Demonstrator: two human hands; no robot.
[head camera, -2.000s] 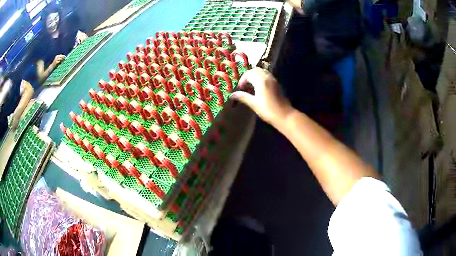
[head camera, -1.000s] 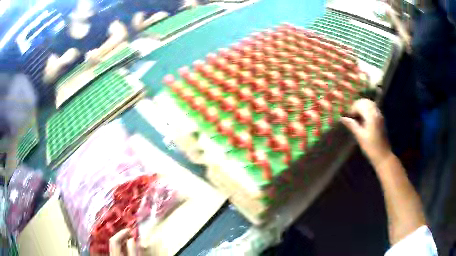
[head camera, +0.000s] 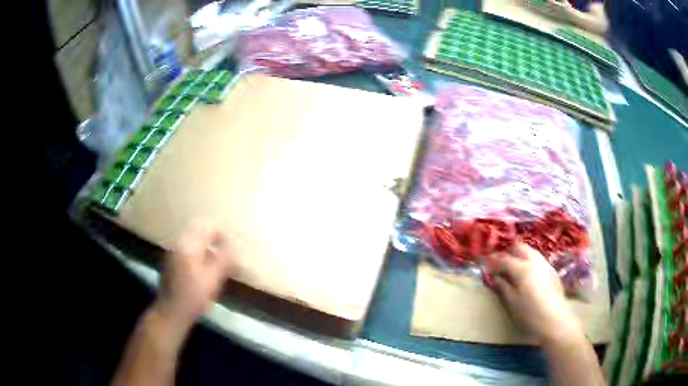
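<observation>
A clear plastic bag (head camera: 505, 151) of red hooks lies right of centre, open toward me. Loose red hooks (head camera: 551, 234) show at its opening. My right hand (head camera: 520, 283) is at that opening with its fingertips at the hooks; whether it grips one is unclear. My left hand (head camera: 198, 264) is blurred, over the front edge of a large cardboard sheet (head camera: 279, 173); I cannot tell if it holds anything. Green perforated pieces (head camera: 151, 139) without hooks stand in rows along the sheet's left edge.
A second bag (head camera: 317, 41) of purple-red hooks lies behind the sheet. A green layer on cardboard (head camera: 520, 60) is at the back right. Stacked layers with red hooks (head camera: 668, 279) stand at the right edge. Part of another person (head camera: 649, 30) shows at top right.
The view has swung left, so the hook-filled stack is now at the right edge. My right hand has left the stack for the bag opening. The cardboard sheet has come into view.
</observation>
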